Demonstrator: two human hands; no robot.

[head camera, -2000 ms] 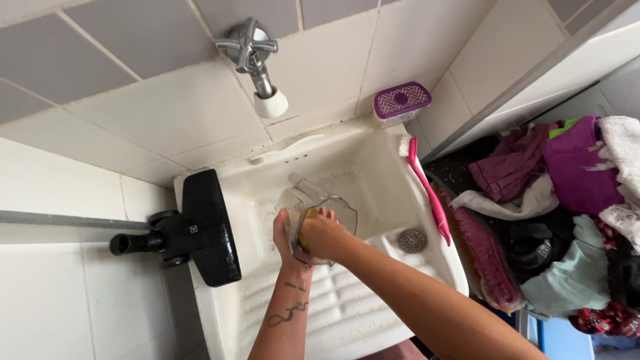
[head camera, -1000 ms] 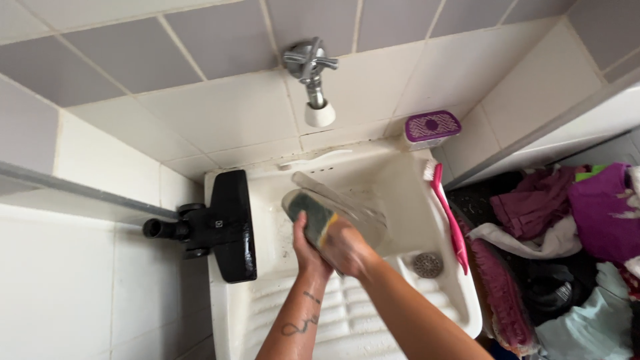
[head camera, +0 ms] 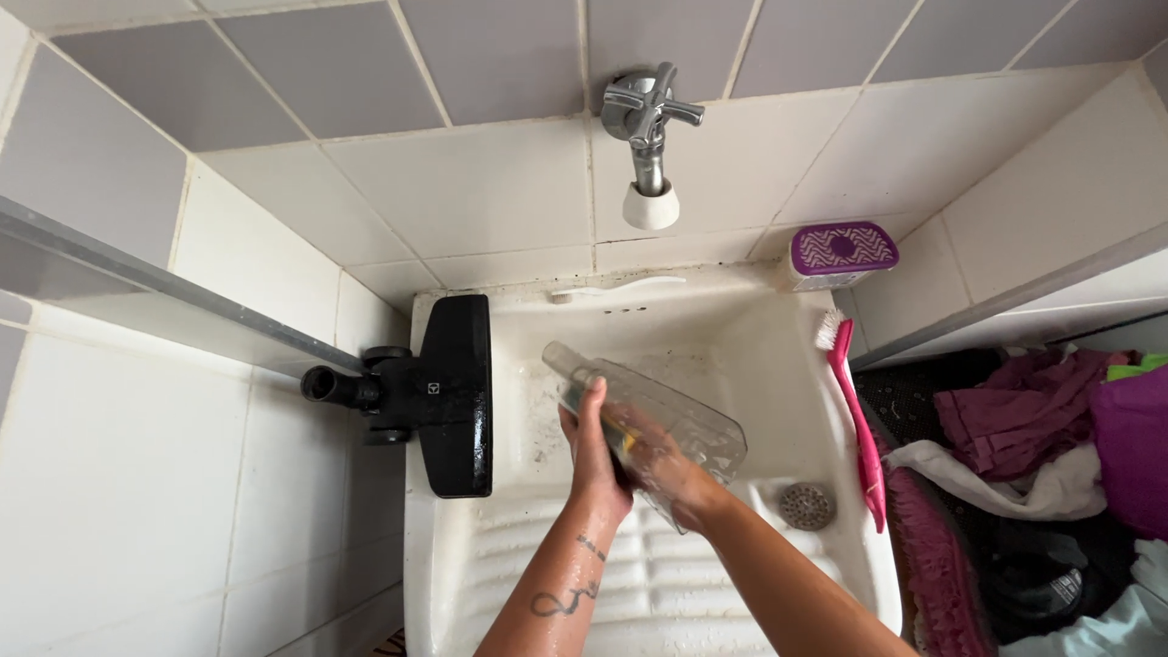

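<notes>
Over the basin of a white laundry sink (head camera: 785, 365), my two hands work at a clear plastic container (head camera: 707, 420) with a tubular spout at its upper left. My left hand (head camera: 598, 447) grips its left side, thumb on top near the spout. Seen through the clear wall, my right hand (head camera: 662, 461) is inside the container, with a yellow and green sponge (head camera: 628, 440) at its fingers. The sponge is partly hidden by my left hand and blurred by the plastic.
A black vacuum floor head (head camera: 456, 401) lies over the left rim. A white brush (head camera: 620, 290) rests on the back ledge, a purple-lidded box (head camera: 844, 251) at the back right corner, a pink brush (head camera: 858, 420) along the right rim. Above is a tap (head camera: 650, 137); clothes (head camera: 1022, 411) lie right.
The container has turned between my hands; one second ago the sponge showed more fully at its left. The view has shifted.
</notes>
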